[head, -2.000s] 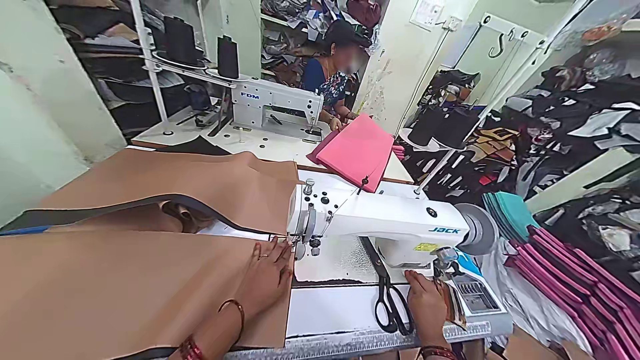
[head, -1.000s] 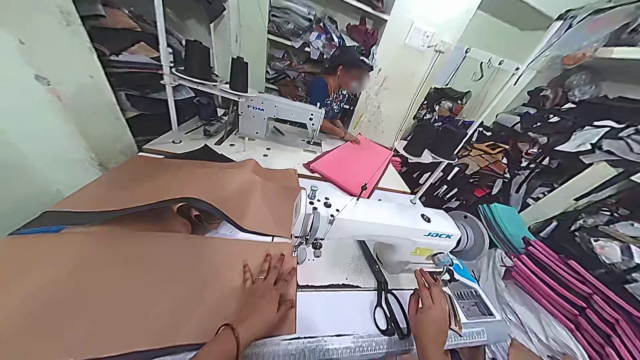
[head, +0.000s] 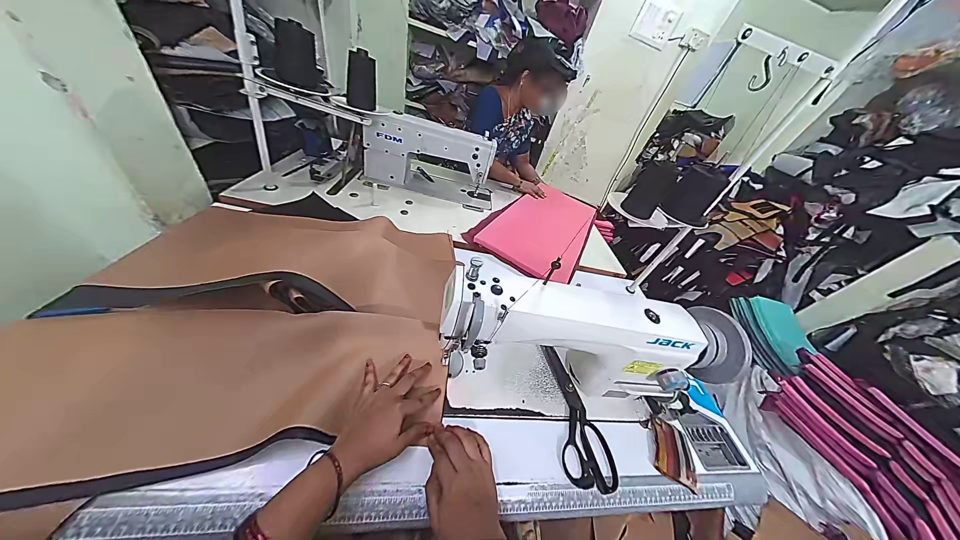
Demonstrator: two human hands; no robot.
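A large brown sheet of material (head: 225, 375) with a dark underside lies over the left of the table, its right edge beside the needle end of a white Jack sewing machine (head: 585, 322). My left hand (head: 386, 412) presses on the sheet near that edge, fingers spread. My right hand (head: 461, 469) has its fingertips at the sheet's lower right corner, touching or nearly touching the left thumb; the fingertips seem to pinch the corner. Black-handled scissors (head: 581, 427) lie on the machine bed to the right. A ruler strip (head: 615, 496) runs along the table's front edge.
Behind stands a second sewing machine (head: 427, 154), where a person (head: 517, 112) touches a pink stack (head: 536, 229). Black thread cones (head: 361, 81) stand at the back left. Pink and black pieces (head: 870, 442) and teal pieces (head: 772, 330) are stacked at the right. A control panel (head: 716, 446) sits at the table's right.
My right hand has moved left, from beside the machine's right end to the sheet's lower right corner. My left hand has stayed on the sheet, now nearer its corner.
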